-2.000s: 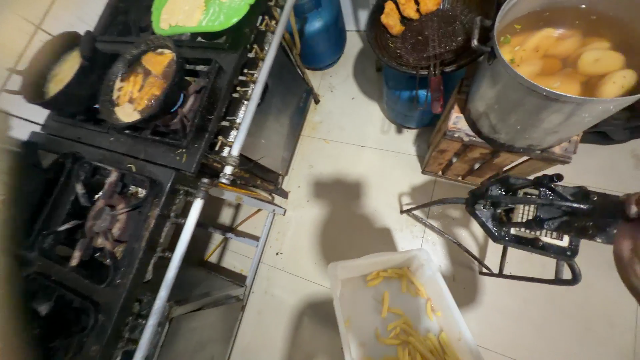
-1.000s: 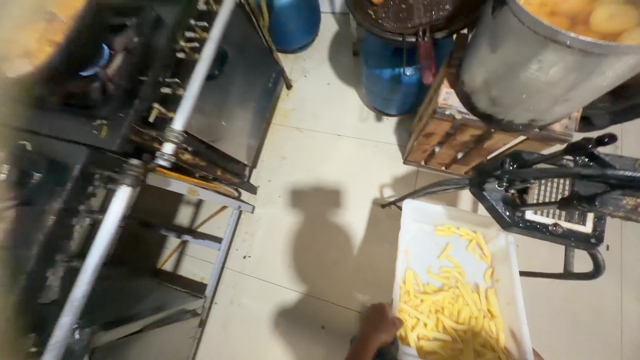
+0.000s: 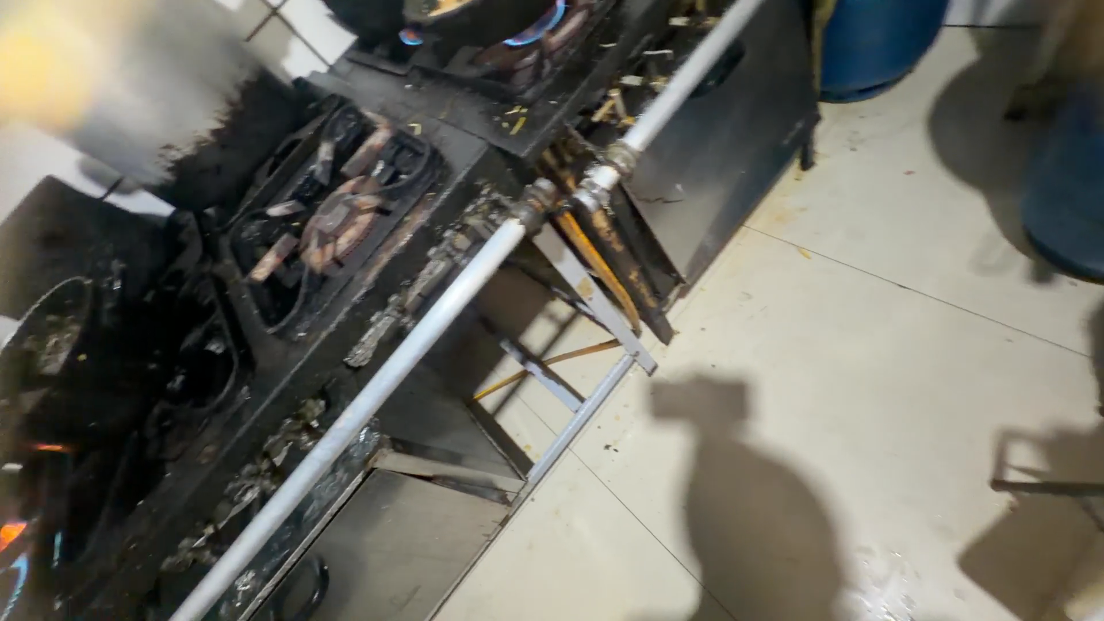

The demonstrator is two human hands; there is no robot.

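Note:
Neither my left hand nor my right hand shows in the head view, so what they hold or touch is hidden. A blackened gas stove (image 3: 466, 147) fills the left half, with a bare rusty burner (image 3: 341, 226) near its middle. Over a lit blue flame at the top sits a dark pan (image 3: 466, 19), partly cut off by the frame. A blurred metal pot (image 3: 164, 95) stands at the upper left. Along the stove's front edge runs a pale metal pipe (image 3: 362, 414) with fittings at its joint.
Orange and blue flames burn at the lower left edge. Blue gas cylinders (image 3: 880, 43) stand at the upper right. Part of a dark metal frame (image 3: 1048, 487) shows at the right edge. A shadow of a person lies on the tiled floor (image 3: 828, 345).
The view has swung left toward the stove. The white tray of cut potato strips and the hand at its edge have left the view. The blurred pot now shows at upper left.

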